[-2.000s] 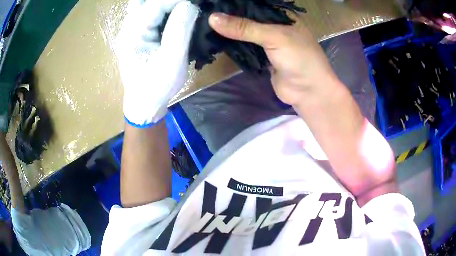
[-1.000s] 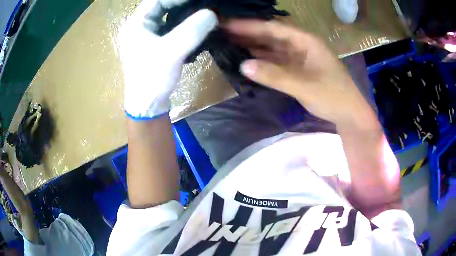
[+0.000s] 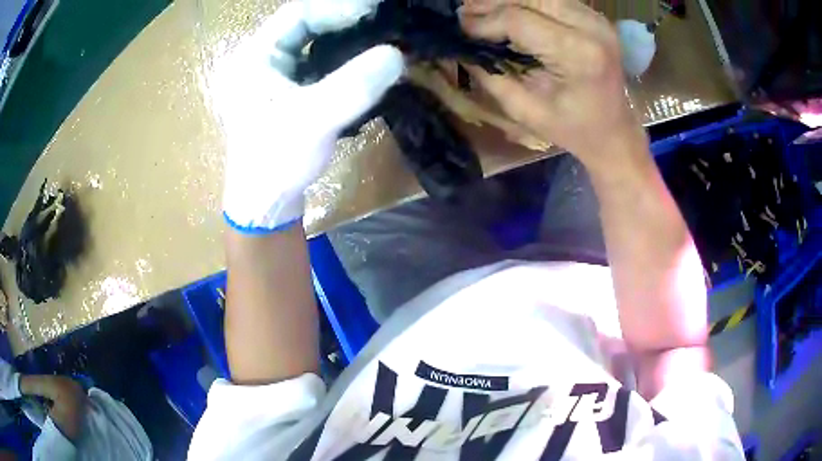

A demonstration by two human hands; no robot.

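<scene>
My left hand point(image 3: 288, 117), in a white knitted glove with a blue cuff edge, grips a black figure assembly point(image 3: 433, 135) at the top middle. Ragged black strips stick out to the right, and a dark rounded part hangs down below my gloved thumb. My bare right hand point(image 3: 563, 76) holds the right side of the figure, fingers bent around the black strips. Pale slender parts show between the hands; how they join the figure is unclear. A white rounded object, likely the glue bottle point(image 3: 637, 47), stands on the bench right of my right hand.
The tan bench point(image 3: 135, 194) curves along a green conveyor belt point(image 3: 86, 67). Another black figure point(image 3: 45, 239) lies at the left. Blue crates point(image 3: 338, 302) sit below; the right one holds black pieces with pale ends point(image 3: 735, 198). Another person's arm point(image 3: 63, 405) shows lower left.
My right hand has moved up and right, from thumb on top to fingers gripping the strips. The dark rounded part has come into view. The white rounded object shows farther down.
</scene>
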